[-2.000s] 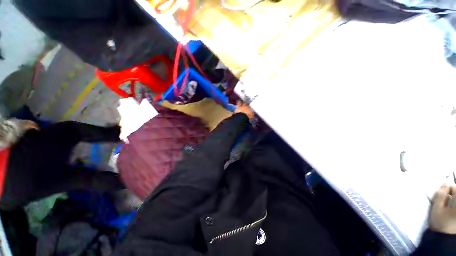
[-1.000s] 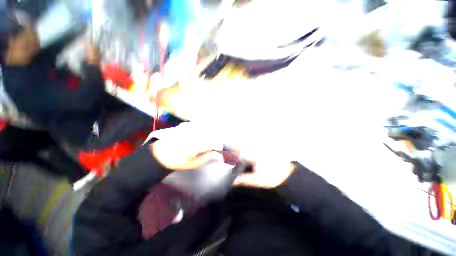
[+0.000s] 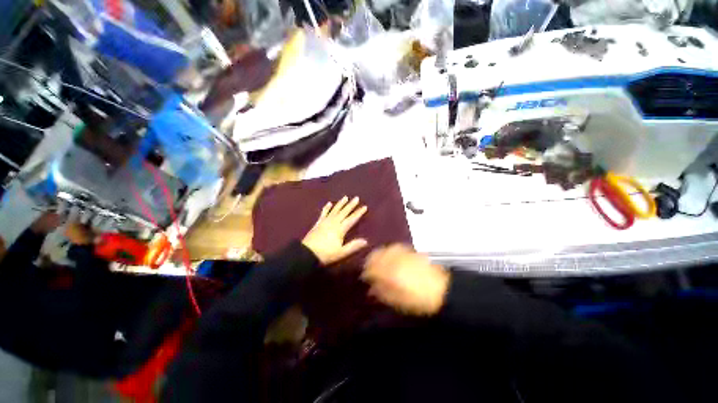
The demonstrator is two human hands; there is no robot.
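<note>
A dark maroon panel (image 3: 370,185) lies at the front edge of the white machine table, and its near part hangs down over the edge towards my body. My left hand (image 3: 337,230) lies flat on it, palm down with fingers spread. My right hand (image 3: 405,279) is beside it to the right, blurred, with fingers curled over the panel near the table edge. Whether it pinches the cloth cannot be told. The white sewing machine (image 3: 598,102) with a blue stripe stands at the back right.
A stack of cut panels (image 3: 303,110) lies behind the maroon panel. Scissors with red and yellow handles (image 3: 622,201) lie at the right, beside dark scraps (image 3: 568,167). Red cords (image 3: 175,212) hang at the left. Another person's hands (image 3: 63,228) are at a machine further left.
The view has swung up to the table and machine. My hands, together over a maroon and white piece one second ago, are now apart on the maroon panel spread at the table edge.
</note>
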